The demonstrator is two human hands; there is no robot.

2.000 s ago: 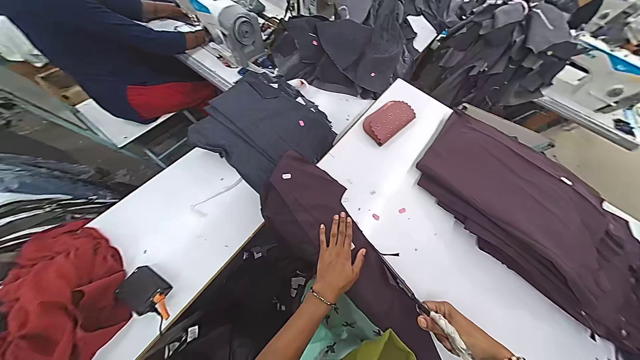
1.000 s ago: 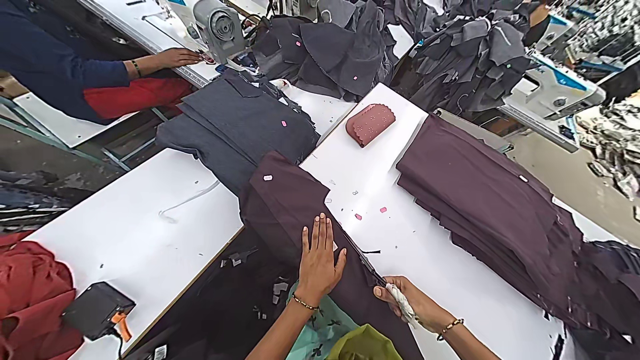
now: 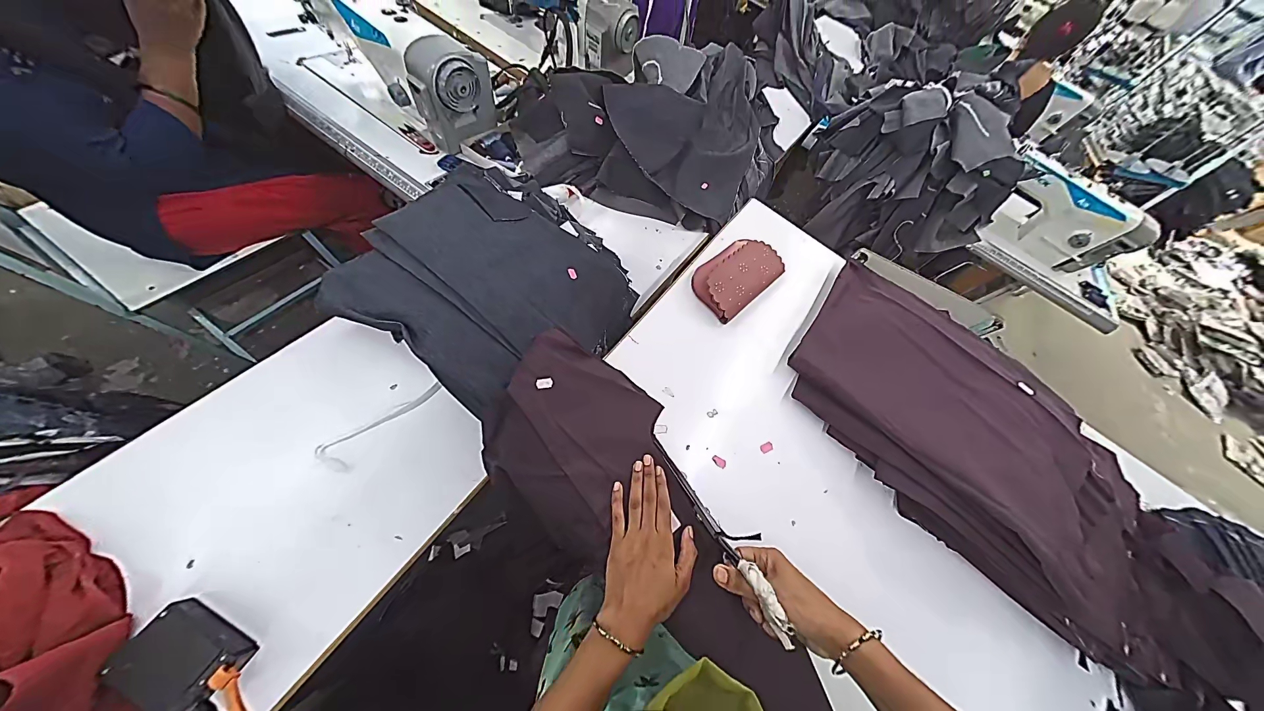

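Note:
My left hand (image 3: 647,558) lies flat, palm down, on a dark maroon fabric piece (image 3: 583,425) that hangs over the white table's edge. My right hand (image 3: 780,597) grips scissors (image 3: 765,592) whose handle is wrapped in white cloth; their dark blades run along the right edge of the maroon fabric. Beyond the maroon piece lies a stack of dark grey fabric (image 3: 474,267). Another stack of maroon fabric (image 3: 968,415) rests on the right side of the table.
A pinkish scalloped case (image 3: 739,279) and small pink tags (image 3: 766,447) sit on the table. At lower left are a black box (image 3: 178,652) and red cloth (image 3: 59,602). Sewing machines (image 3: 449,89), grey fabric heaps (image 3: 681,128) and a seated person (image 3: 168,148) are beyond.
The scissors have moved slightly up along the maroon fabric's edge. My left hand stays flat on the fabric. The other person's hand, earlier at the sewing machine, has drawn back. The view has shifted.

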